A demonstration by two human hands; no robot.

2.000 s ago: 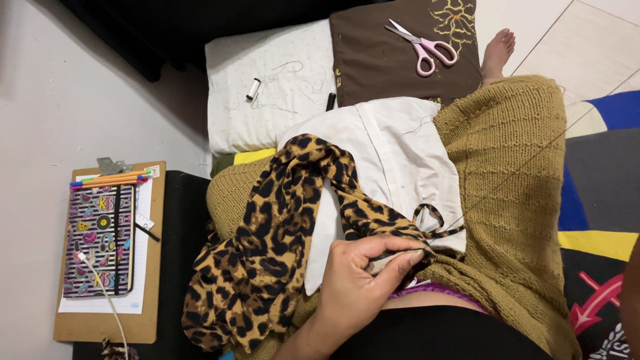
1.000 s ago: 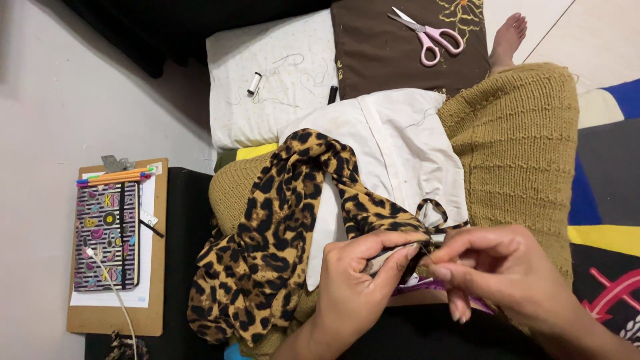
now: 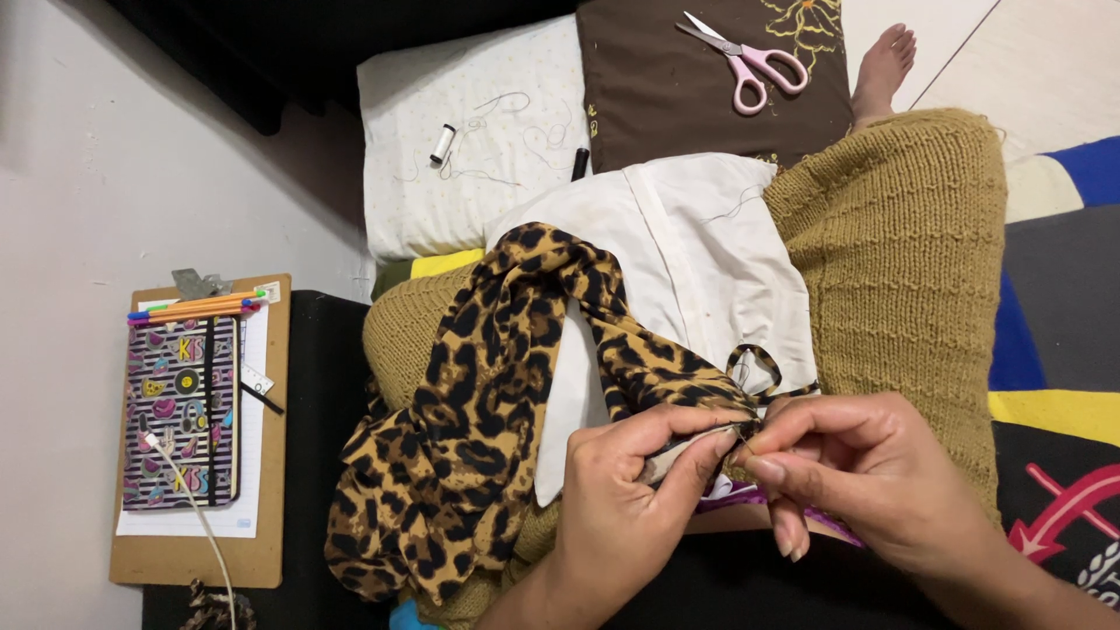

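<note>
A leopard-print fabric (image 3: pixel 490 385) lies in folds over a white cloth (image 3: pixel 674 227) on the lap. My left hand (image 3: pixel 630 490) pinches the gathered end of that fabric between thumb and fingers. Close against it on the right, my right hand (image 3: pixel 849 472) has its thumb and index finger pressed together at the gathered edge; a fine strand shows there, but whether a needle is held is too small to tell. A thin leopard-print strap (image 3: pixel 763 352) forms a loop just above my fingers.
Pink-handled scissors (image 3: pixel 745 66) lie on a brown cushion (image 3: pixel 647 114). A thread spool (image 3: pixel 443 144) and loose thread rest on a white cushion (image 3: pixel 385 114). A clipboard (image 3: pixel 201 560) with a patterned notebook (image 3: pixel 184 411) and pens is at left. A mustard knitted blanket (image 3: pixel 910 262) covers the legs.
My right hand, at the right edge two seconds ago, has come in to the gathered fabric beside my left hand. My left hand keeps its grip.
</note>
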